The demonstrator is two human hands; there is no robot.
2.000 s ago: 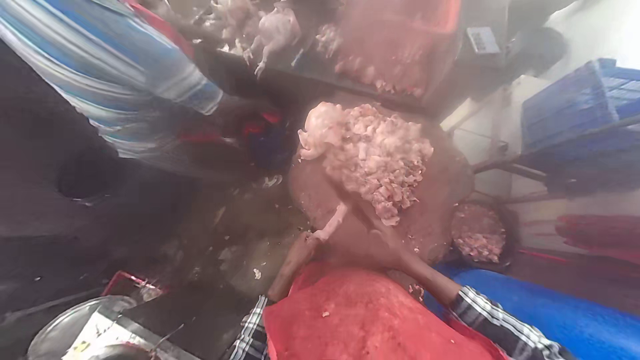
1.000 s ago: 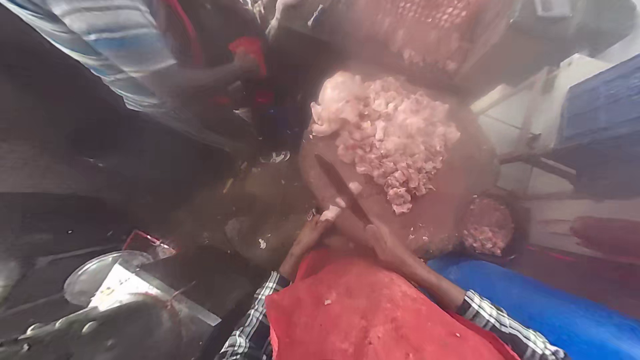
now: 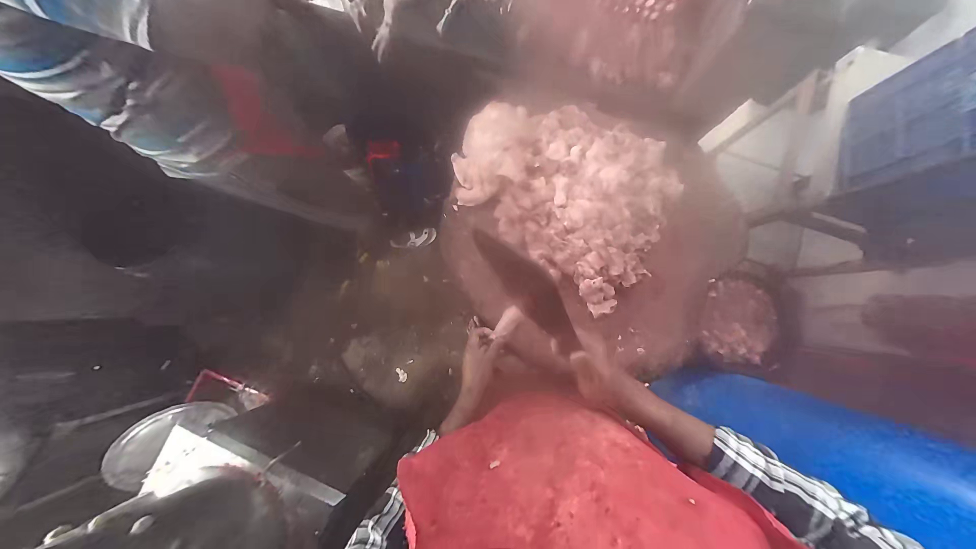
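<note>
My right hand [image 3: 591,366] grips a broad-bladed knife [image 3: 526,282], its dark blade pointing up and left across the round chopping block [image 3: 686,305]. Left of it, my left hand [image 3: 482,354] holds a small pale piece of meat [image 3: 507,323] at the block's near edge. Beyond the blade lies a large heap of chopped pale meat, seemingly poultry [image 3: 587,183], with a bigger uncut-looking piece [image 3: 496,145] at its left side. The handle is mostly hidden by my fingers.
A co-worker's striped sleeve [image 3: 145,114] reaches in at upper left. A container of meat pieces [image 3: 738,320] stands right of the block, near a blue barrel-like object [image 3: 808,442]. A blue crate [image 3: 911,114] is at upper right, a round metal lid or pan [image 3: 164,438] at lower left.
The blade, narrow a second ago, now shows its broad side over the block. My left hand stays near the block's edge with a pale piece. The co-worker's arm at upper left has shifted.
</note>
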